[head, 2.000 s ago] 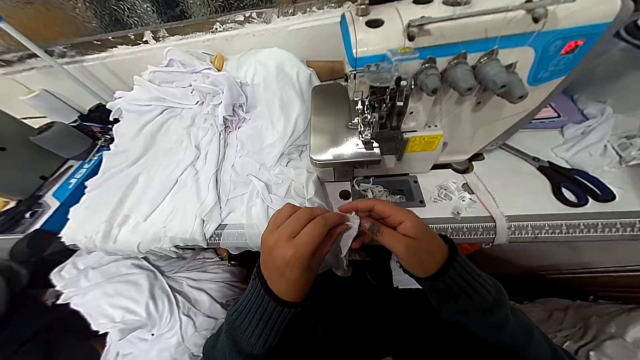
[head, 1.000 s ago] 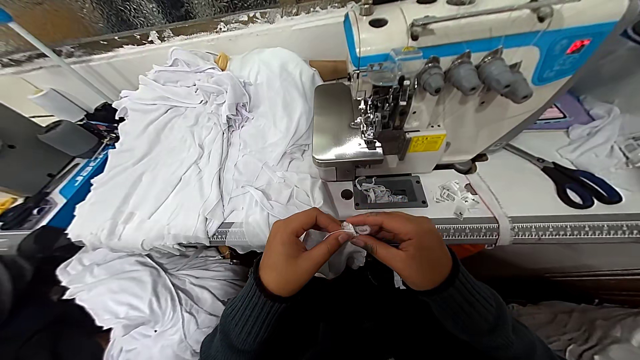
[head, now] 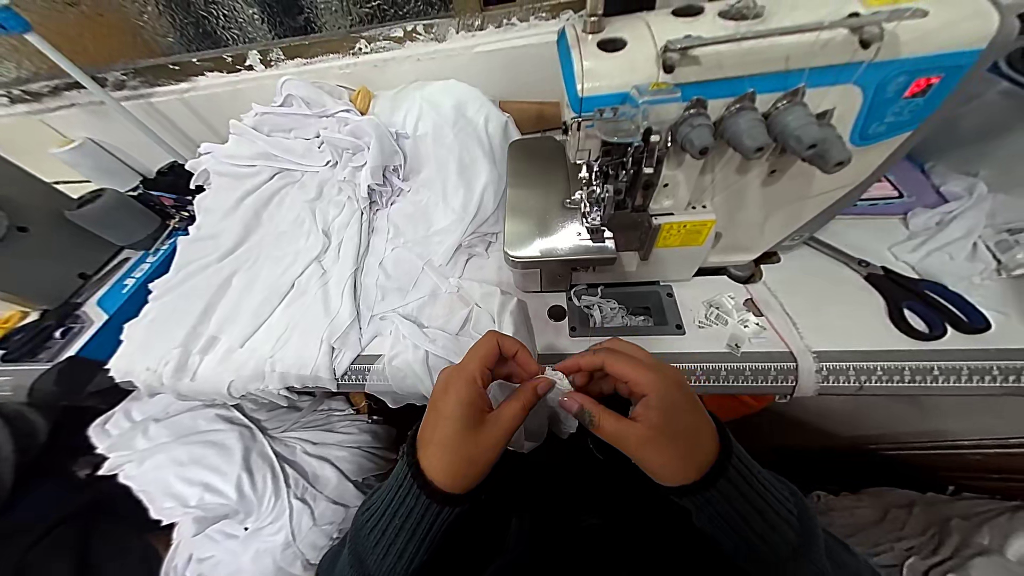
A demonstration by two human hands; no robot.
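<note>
A small piece of white fabric (head: 558, 384) is pinched between the fingertips of my left hand (head: 480, 412) and my right hand (head: 644, 412), just in front of the table edge. Its lower part hangs below the fingers. Behind my hands stands an overlock sewing machine (head: 768, 136) with a shiny metal work plate (head: 544, 200). A recessed tray (head: 668, 308) below it holds white trimmings. White cut fabric (head: 264, 256) lies in a wide pile left of the machine. Small white labels (head: 730, 316) bearing print lie to the right of the tray.
Dark-handled scissors (head: 920, 300) lie at the right. A printed measuring tape (head: 920, 374) runs along the table edge, crossed by a white strip (head: 788, 336). More white fabric (head: 240, 472) hangs low at the left. Thread cones (head: 120, 216) stand at the far left.
My hands stay together on the small fabric piece while their fingers shift around its edge. The piles, scissors and machine keep their places.
</note>
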